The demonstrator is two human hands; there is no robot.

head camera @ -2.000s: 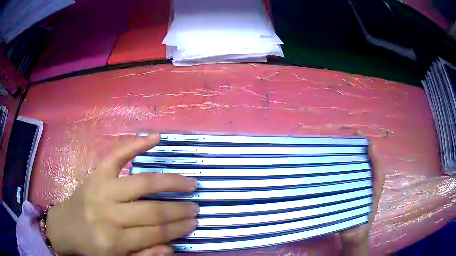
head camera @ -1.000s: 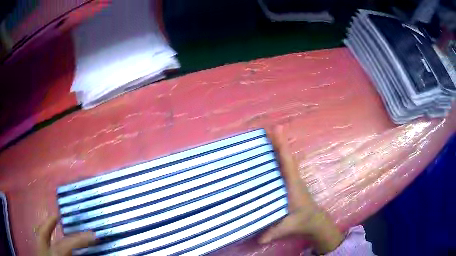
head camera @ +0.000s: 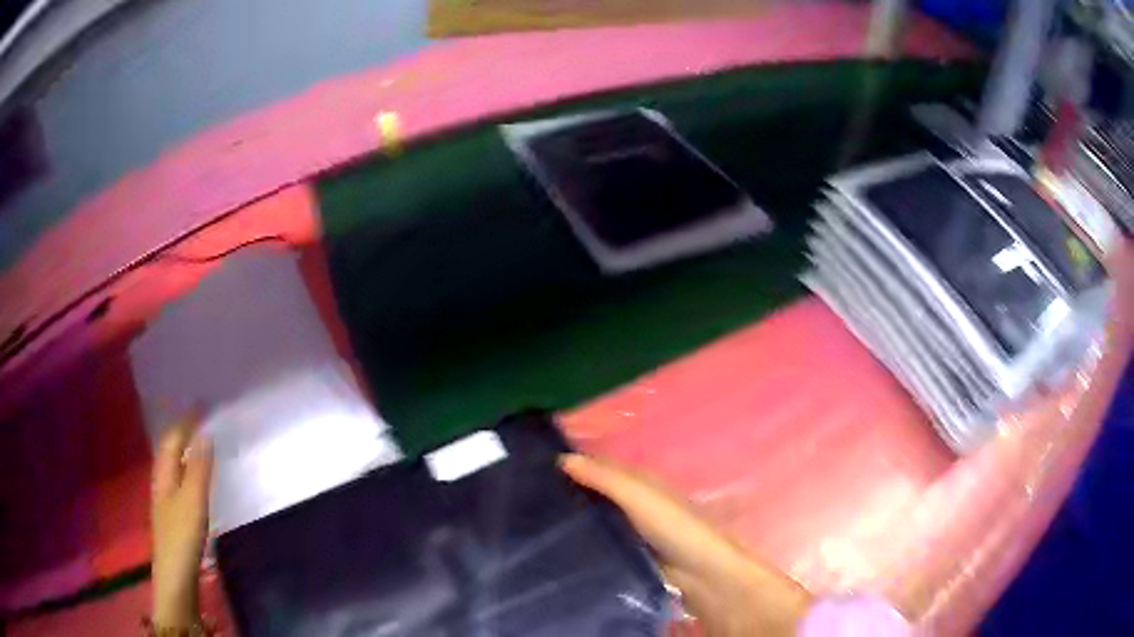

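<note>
A black glossy tablet or screen assembly (head camera: 423, 548) lies face up at the bottom centre, cut off by the lower edge. It has a white label (head camera: 465, 455) near its far edge and glare on its face. Whether others lie under it is hidden. My right hand (head camera: 696, 548) is at its right edge, thumb along the far right corner, other fingers hidden. My left hand (head camera: 182, 529) is upright just beyond its left edge, fingers slightly apart, blurred, with nothing seen in it.
A white sheet pile (head camera: 267, 386) lies behind, at left. A single black unit with a white border (head camera: 640, 181) lies on the green mat (head camera: 460, 324). An interleaved stack (head camera: 920, 274) stands at the right. A thin dark cable (head camera: 224, 249) lies at the back left.
The striped edges of the held tablet stack no longer show; a black face shows instead. My left hand has come off its left end. The view has swung right, bringing the green mat into view.
</note>
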